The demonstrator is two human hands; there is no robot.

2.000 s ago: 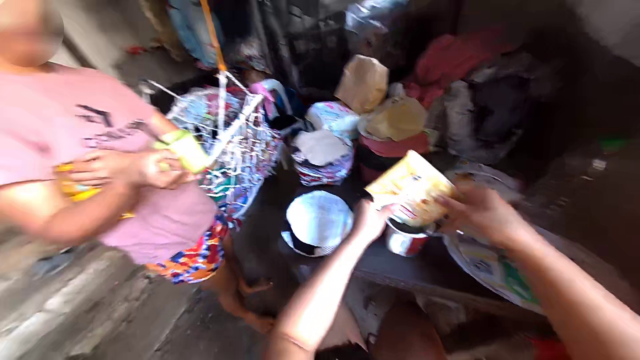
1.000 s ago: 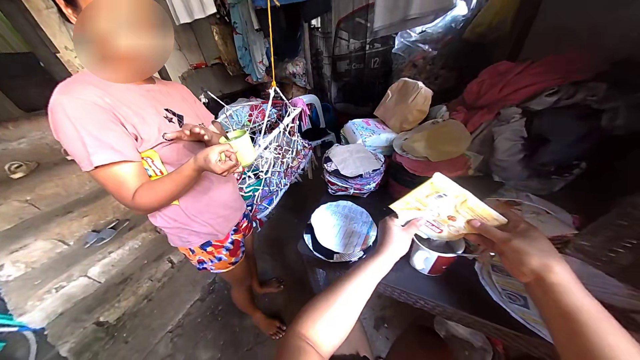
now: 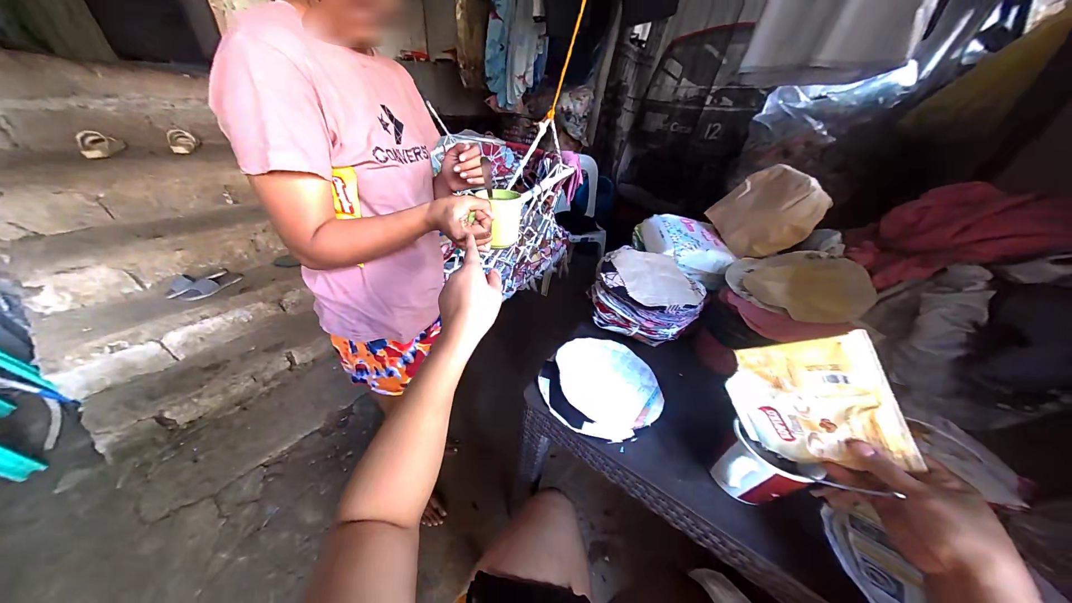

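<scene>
My left hand [image 3: 471, 295] is stretched out at centre left, its index finger up against the fingers of another person who holds a green mug [image 3: 505, 219]. I see nothing held in it, though its palm side is partly hidden. At the right, my right hand [image 3: 930, 511] grips the lower edge of a yellow and cream sachet pack [image 3: 816, 394] by thumb and fingers. The pack leans over a white and red cup [image 3: 754, 471], hiding part of its mouth. A thin metal handle [image 3: 863, 487] sticks out of the cup toward my right hand.
The dark table [image 3: 662, 477] holds round cut sheets [image 3: 610, 387], a stack of round fabric pieces [image 3: 649, 293], a wrapped pack [image 3: 682, 243] and a brown paper bag [image 3: 770, 209]. A net hammock [image 3: 544, 226] hangs behind the mug. Slippers [image 3: 201, 285] lie on concrete steps at left.
My left hand has let go of the sachet pack and moved left to the other person's hand at the mug. The right hand still holds the pack. The view has shifted.
</scene>
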